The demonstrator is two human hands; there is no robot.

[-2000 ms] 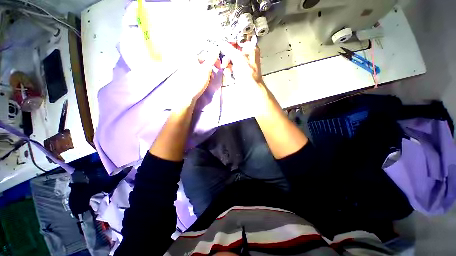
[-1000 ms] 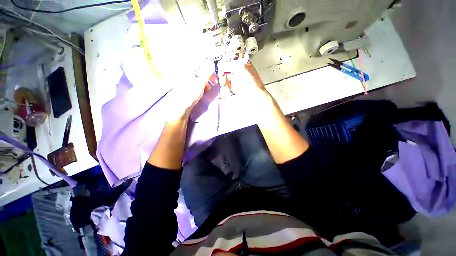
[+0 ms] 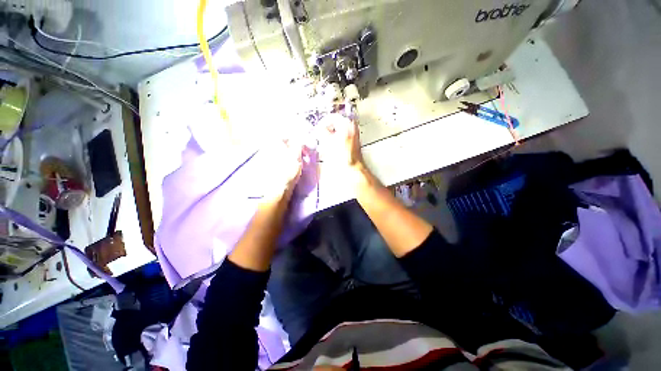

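A lilac garment panel lies over the left part of the table and hangs over its front edge. It turns white in the lamp glare near the needle. My left hand is at the panel's right part, fingertips towards the needle. My right hand is just right of it, below the machine head's metal parts. Glare washes out both hands' fingers, so their grip cannot be told. The sewing machine, marked "brother", stands above my hands. Presser foot and needle are lost in the glare.
Blue snips lie on the white table at right, by a small white round part and a pink strand. A yellow lamp arm stands left. The side table holds a black phone. Lilac cloth lies at far right.
The view has shifted, so machine and table sit lower in the picture and more of the machine head shows. Both hands stay near the needle, now closer together. The panel remains under the lamp.
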